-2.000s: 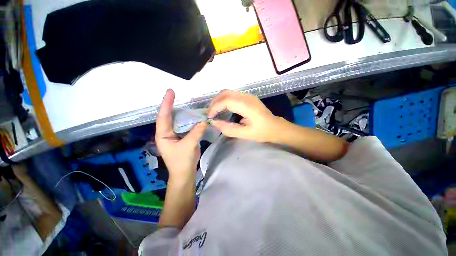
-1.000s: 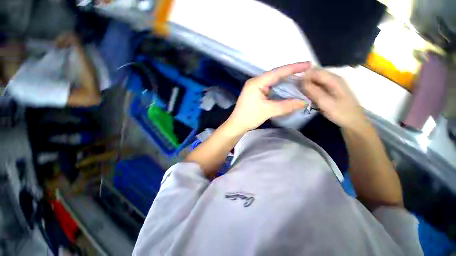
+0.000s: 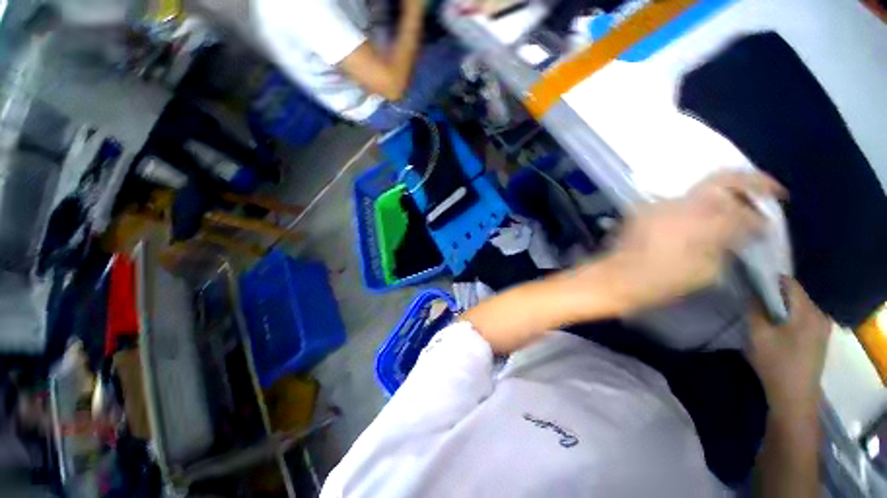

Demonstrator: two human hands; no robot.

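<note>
A grey-white cloth piece, possibly a collar piece (image 3: 768, 255), is held between my two hands in front of the table edge. My left hand (image 3: 695, 238), blurred, grips its upper end. My right hand (image 3: 793, 326) grips its lower end, with a dark edge showing by the fingers. A wide black stack of collars (image 3: 793, 136) lies flat on the white table (image 3: 661, 126) beyond my hands. My hands cover part of its near edge.
An orange band (image 3: 603, 56) and a blue strip (image 3: 681, 27) cross the table. Blue baskets stand below on the left, one with a bright green item (image 3: 392, 233). A blue bin (image 3: 292, 316) stands on the floor. Another person's arm (image 3: 394, 63) shows at the top.
The view has swung left, so the table and stack now lie at the right. My hands have moved with the cloth towards the stack's near edge. The phone and scissors are out of view.
</note>
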